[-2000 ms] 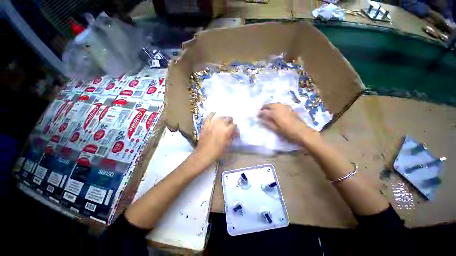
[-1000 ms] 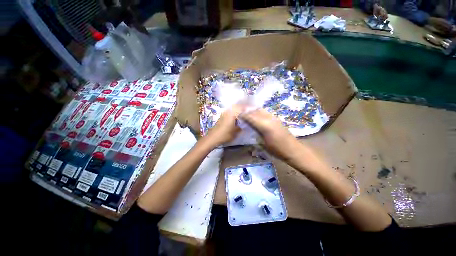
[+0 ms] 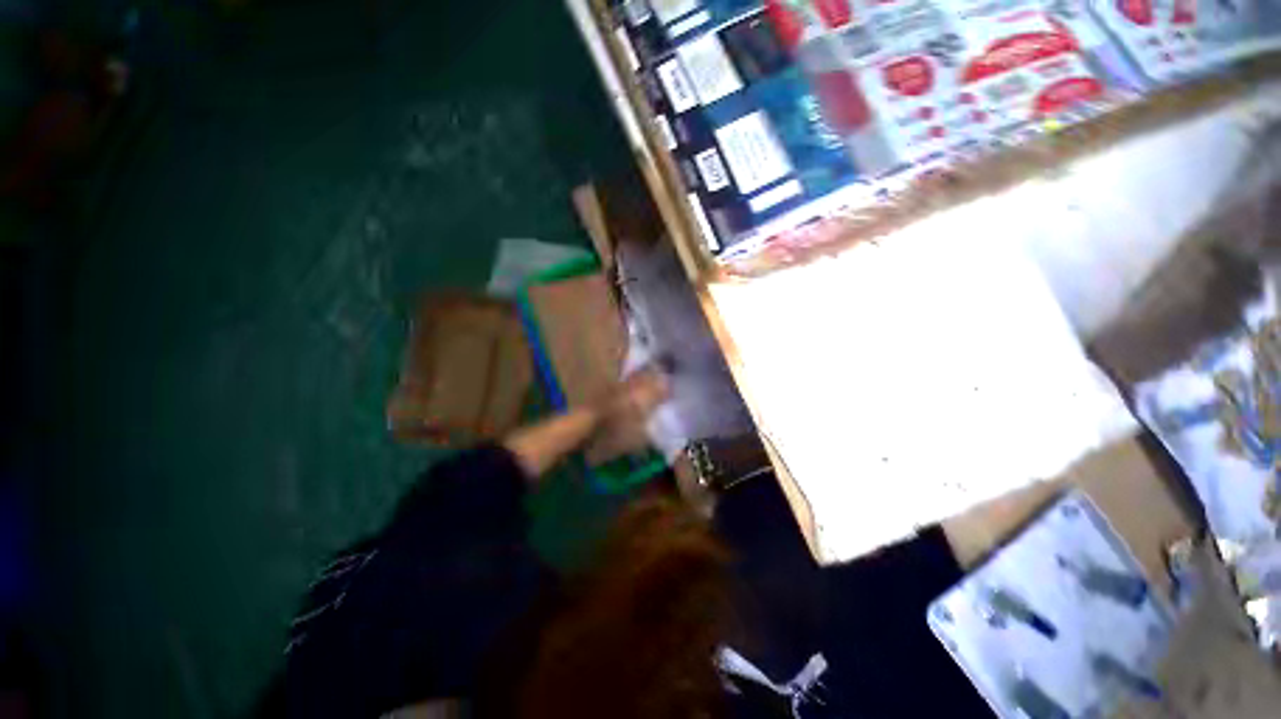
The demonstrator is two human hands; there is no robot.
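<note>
My left hand is low at the left of the bench, over the green-rimmed crate, and touches a whitish crumpled sheet; the blurred fingers may grip it, I cannot tell. The crate stands on the floor with brown cardboard in it. My right hand is not visible. The white plate with short dark posts lies at the lower right, cut off by the picture's edge. Blue and gold parts show at the right edge.
A glaring white board lies at the bench's left edge. The printed carton sheet lies beyond it. A folded brown carton is beside the crate on the green floor. Dark clothing and blurred brown hair fill the bottom middle.
The view has swung down to the left. My left hand has left the parts box and reached down to the crate. My right hand has gone out of view.
</note>
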